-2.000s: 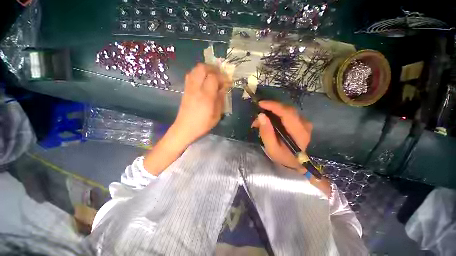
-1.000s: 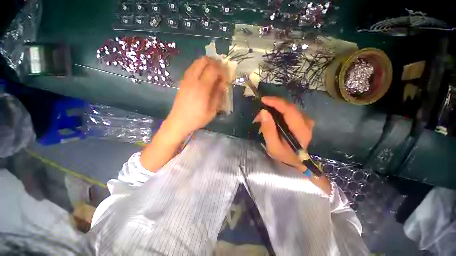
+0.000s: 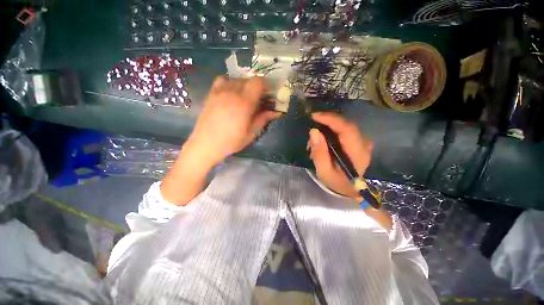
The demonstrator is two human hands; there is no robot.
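Note:
My right hand [image 3: 343, 152] holds the dark pen-like soldering iron [image 3: 337, 153], its tip just right of the cream tape work pad [image 3: 281, 102]. My left hand [image 3: 229, 119] is at the pad's left edge, thumb and fingers bent toward each other; what lies between them is too blurred to tell. A pile of small red and silvery components [image 3: 152, 80] lies to the left. Dark lead wires [image 3: 334, 72] are heaped on pale tape right of the pad. A round tan ring [image 3: 438, 76] holds silvery bits.
A blister tray [image 3: 191, 37] lies beyond the pad. A solder spool [image 3: 55, 88] is at the far left. Coiled thin wire [image 3: 456, 11] lies at the back right. Clear trays [image 3: 411, 214] are below the bench edge. White sleeves of other people [image 3: 528, 247] show at both sides.
The iron tip has come away from the pad to its right. My left hand has shifted lower, with its thumb more spread. The bench items sit slightly further left in view.

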